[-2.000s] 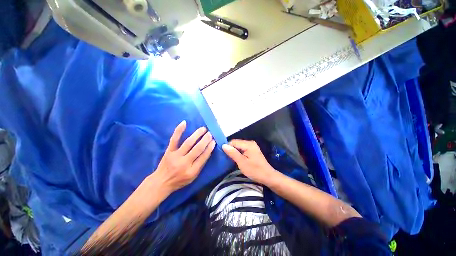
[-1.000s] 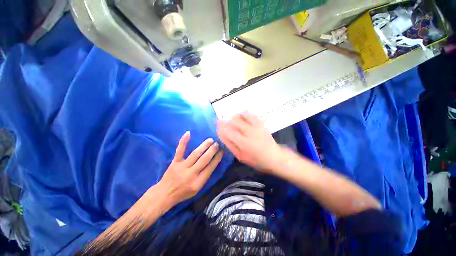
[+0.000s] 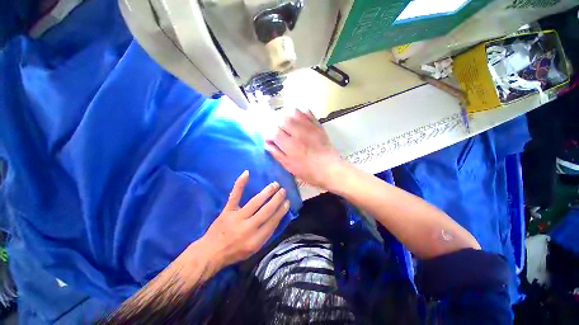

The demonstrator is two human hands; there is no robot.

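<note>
A large royal-blue garment [image 3: 146, 171] lies over the table and drapes towards my lap. My left hand [image 3: 247, 219] lies flat on it near its right edge, fingers spread. My right hand [image 3: 303, 147] is at the garment's right edge close to the needle area, fingers bent; whether it grips the edge is unclear. The cream sewing machine head [image 3: 190, 44] stands above the cloth. White lamp glare hides the needle and presser foot. The folded hem is mostly covered by my right hand.
A dark slim tool [image 3: 334, 75] lies on the bed behind the needle. A scrap box [image 3: 477, 76] with white scraps stands at the right, a thin stick-like tool [image 3: 438, 82] beside it. A printed scale [image 3: 406, 136] runs along the table front. Blue garments [image 3: 470, 190] hang below.
My right hand has moved up along the garment edge towards the needle. My left hand stays on the cloth. The view has shifted, with the machine head now lower and further right.
</note>
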